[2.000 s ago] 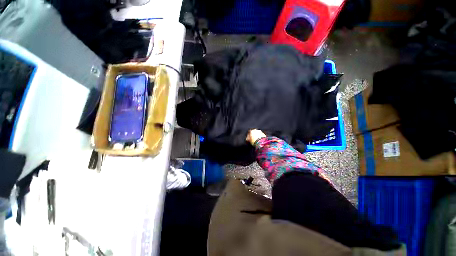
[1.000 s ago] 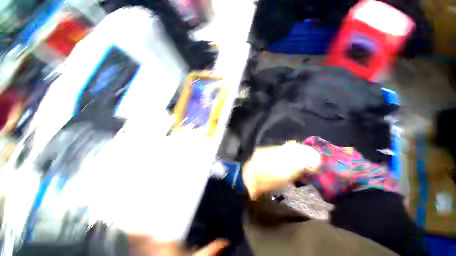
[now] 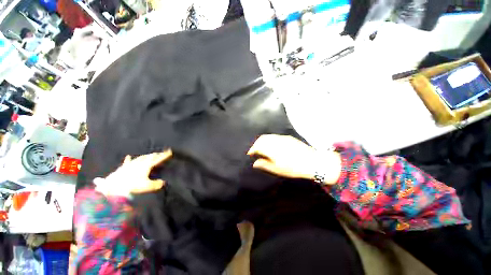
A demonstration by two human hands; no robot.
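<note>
A large black cloth [image 3: 177, 91] lies over the white table left of the sewing machine's needle area [image 3: 290, 62] and hangs over the front edge towards my lap. My left hand [image 3: 134, 174] is bare and rests on the cloth's left part, thumb and forefinger apart. My right hand [image 3: 285, 156] is bare and lies at the cloth's right part near the table's front edge, fingers bent down to the fabric. Whether it pinches the cloth does not show clearly. Creases and a shiny patch run across the cloth between the hands and the needle area.
A yellow-brown tray [image 3: 425, 96] with a phone [image 3: 462, 85] in it sits at the right end of the white table [image 3: 344, 107]. A grey machine part with a round vent [image 3: 40, 158] stands at the left, above a blue crate [image 3: 54, 262]. Cluttered items fill the upper left.
The view has swung left from the floor crates and heaped black cloth to the table. Black cloth now covers the table front. Both hands are now on it; my right hand has left the lower heap.
</note>
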